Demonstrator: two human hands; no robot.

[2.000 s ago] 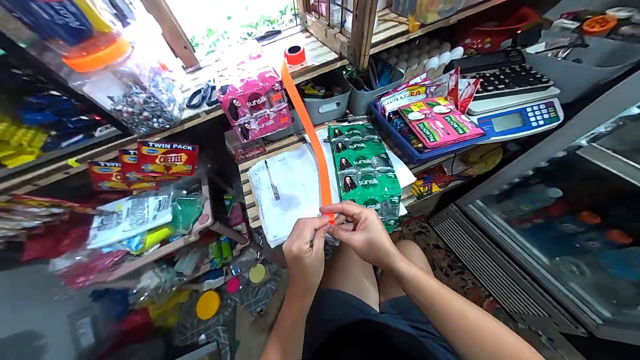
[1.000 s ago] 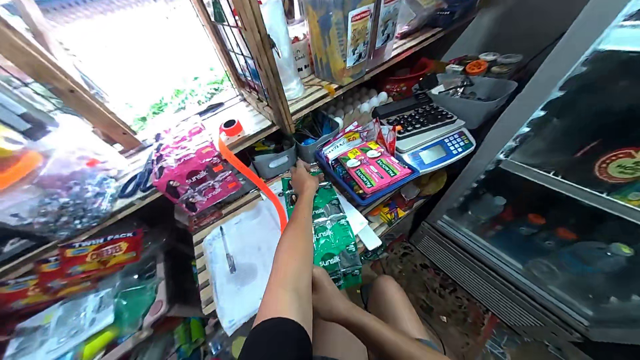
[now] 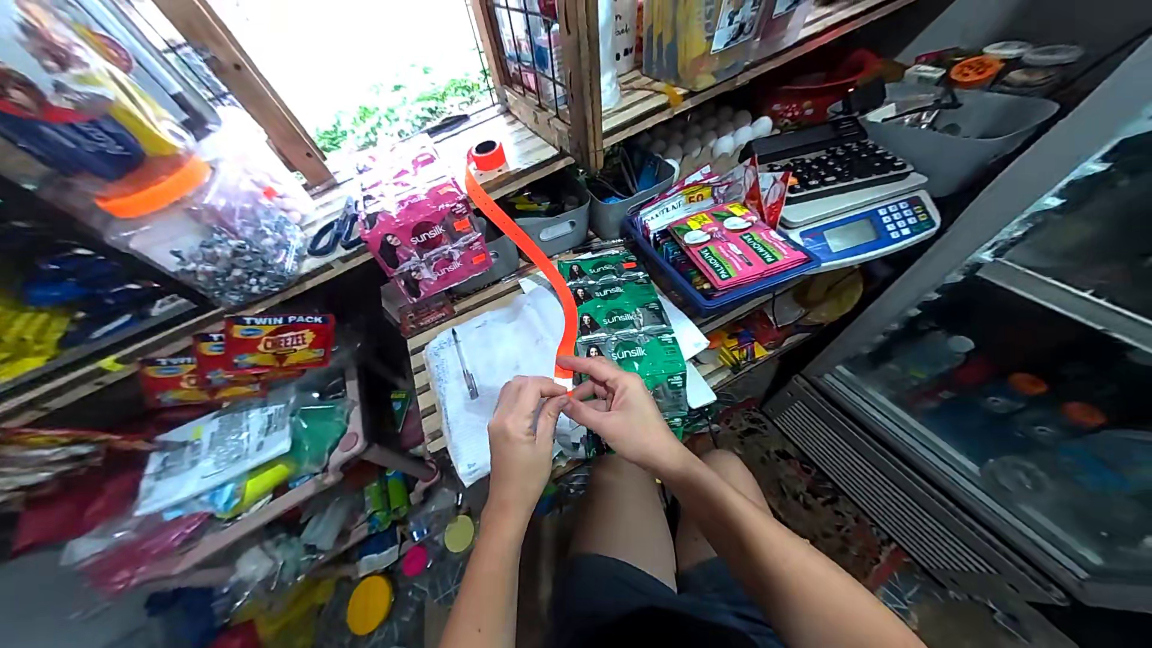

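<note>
An orange sticker strip [image 3: 531, 247] runs from its roll [image 3: 488, 157] on the window ledge down to my hands. My left hand [image 3: 525, 423] pinches the strip's lower end, where white backing shows. My right hand [image 3: 621, 409] has its thumb and forefinger at the same end, with a bit of orange at the fingertips. Just beyond my right hand, a sheet of green Sunsilk sachets [image 3: 625, 319] lies over papers on the slatted table. To the left, a pen [image 3: 464, 364] rests on a written sheet [image 3: 441, 396]. Pink Sunsilk sachets [image 3: 423, 234] with small orange stickers stand at the back left.
A blue basket of sachets [image 3: 711, 297] sits right of the green sheet, beside a digital scale [image 3: 855, 229] with a calculator on it. Scissors [image 3: 333, 229] lie on the left ledge. A glass-door fridge [image 3: 900, 360] stands at right, and snack packs [image 3: 279, 342] are at left.
One second ago, one hand reached to the top of the green sachets; now both hands are together at the strip's lower end. The view has shifted.
</note>
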